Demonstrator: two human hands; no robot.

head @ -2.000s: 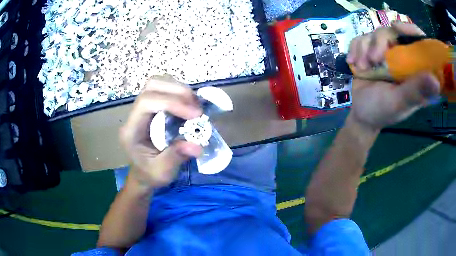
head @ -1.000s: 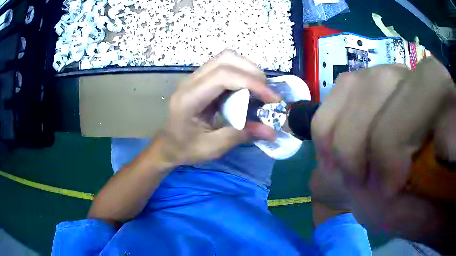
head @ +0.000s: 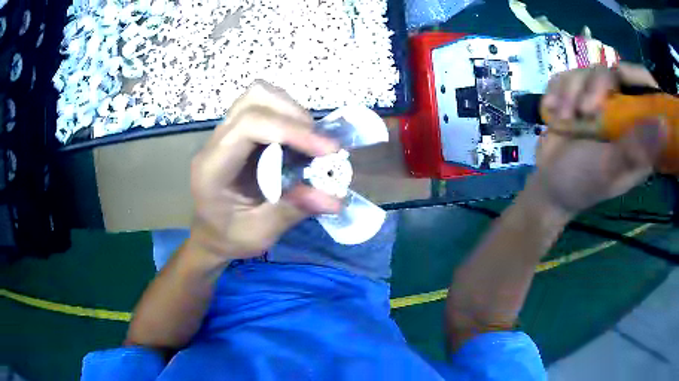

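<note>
My left hand (head: 249,175) holds a white folding tripod base by its hub (head: 330,173), in front of the cardboard strip. Its three curved legs are spread, one at the upper right (head: 365,126), one at the lower right (head: 356,222) and one at the left by my palm. The hub faces up and shows a small dark centre hole. My right hand (head: 577,141) is closed around the orange electric screwdriver (head: 633,123), slightly blurred. Its black nose (head: 529,108) points left, at the metal mechanism of the screw feeder (head: 491,97). I cannot see a screw at the tip.
The black-rimmed parts tray (head: 149,132) holds small white parts, with larger white pieces (head: 89,82) at its left end. A black foam rack (head: 26,134) stands at the far left. The feeder's red base (head: 421,141) adjoins the tray's right side. A clear plastic bag (head: 435,11) lies behind.
A second ago the screwdriver nose was at the hub; now my right hand has carried it back to the feeder. My left hand and the base sit further left in view.
</note>
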